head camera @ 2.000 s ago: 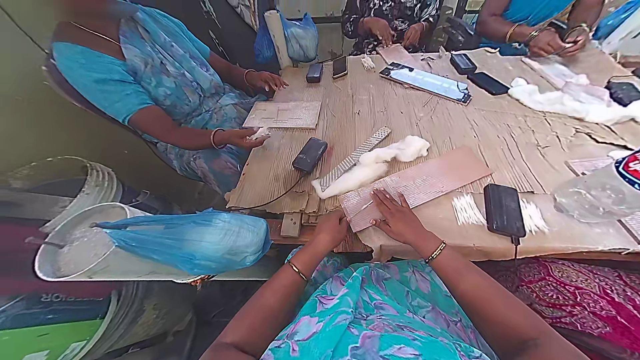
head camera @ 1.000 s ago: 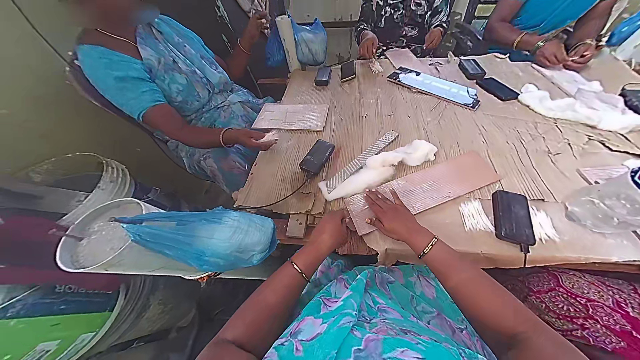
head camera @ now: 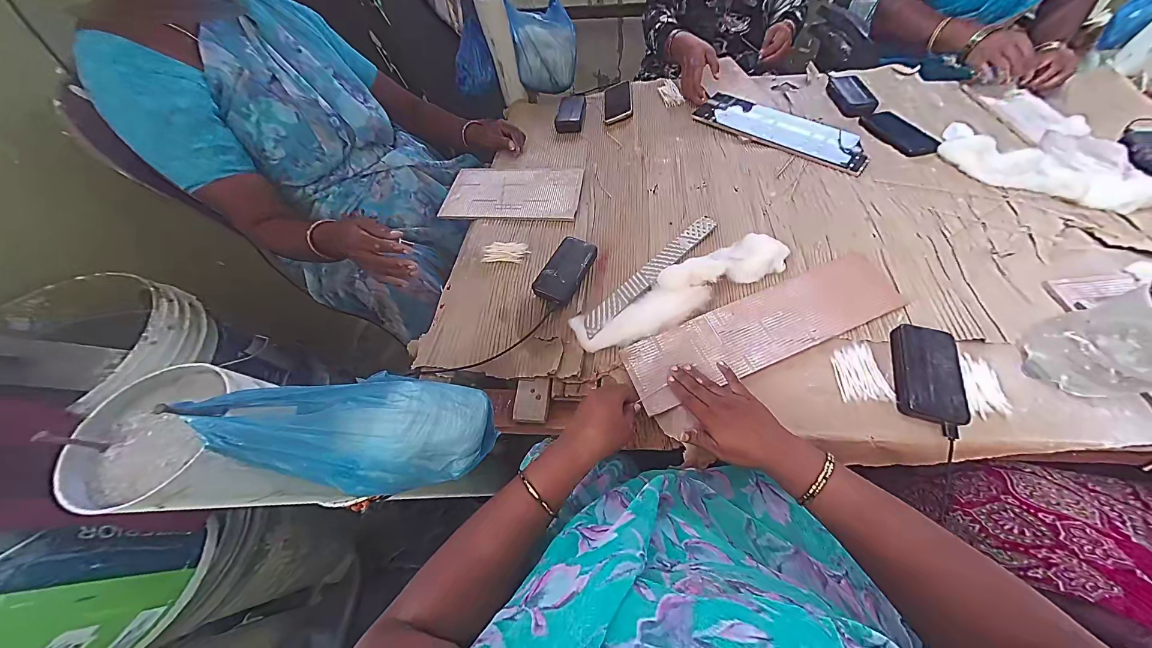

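A pinkish-brown rectangular board (head camera: 765,328) with a ridged surface lies slantwise near the table's front edge. My right hand (head camera: 724,414) rests on its lower left part, fingers spread. My left hand (head camera: 605,421) is at the board's lower left corner, fingers curled; whether it grips anything is hidden. Behind the board lie white cotton wool (head camera: 720,270) and a patterned strip (head camera: 650,274) partly on the cotton. Bundles of thin white cotton sticks (head camera: 861,372) lie right of the board, on both sides of a black power bank (head camera: 931,373) with a cable.
Cardboard (head camera: 990,270) covers the table. At left are a second black device (head camera: 564,270), a small stick pile (head camera: 506,252) and a co-worker's board (head camera: 511,193). A blue plastic bag (head camera: 360,432) sits over a white bucket (head camera: 144,450). Co-workers sit at the left and far sides.
The co-worker at left has drawn a hand back from the table, and a small stick pile now shows there. That person's other hand, raised a second ago, is down at the table edge. My hands stay near the board.
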